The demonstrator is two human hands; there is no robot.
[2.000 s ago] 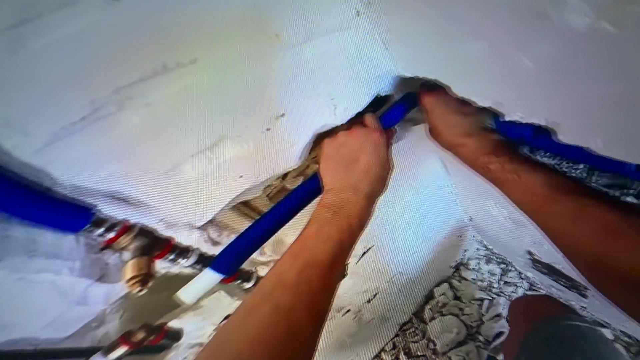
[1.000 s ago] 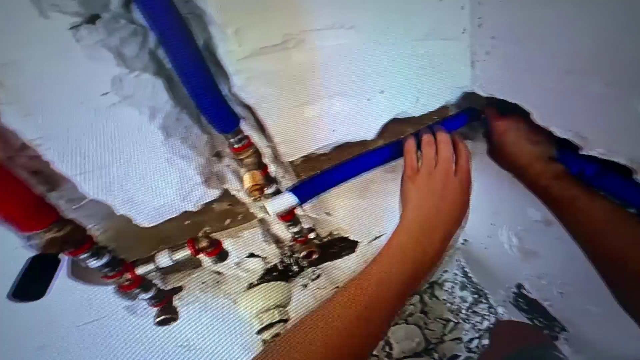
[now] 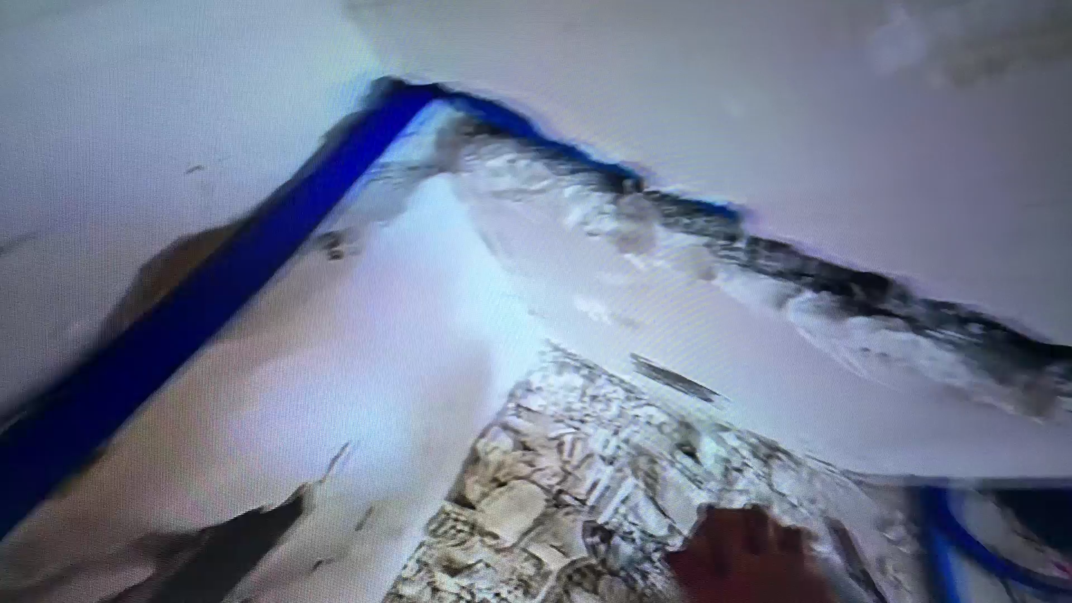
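Observation:
A pipe in a blue sleeve (image 3: 226, 272) slants up from the left edge to the wall corner, lying along the chiselled groove in the left wall. Past the corner, a thinner-looking blue stretch (image 3: 578, 155) continues down the right wall's groove and drops out of sight partway along. Neither my left hand nor my right hand can be made out. A blurred reddish-brown shape (image 3: 745, 557) shows at the bottom edge; I cannot tell what it is.
The rough groove (image 3: 863, 289) runs on down the right wall. Broken plaster rubble (image 3: 536, 511) covers the floor in the corner. A dark patch (image 3: 243, 544) marks the lower left. Blue tubing or cable (image 3: 938, 536) is at the lower right.
Both hands have left the blue pipe and gone out of view. The pipe now shows bent around the corner with nothing holding it here. The view has swung away from the brass fittings.

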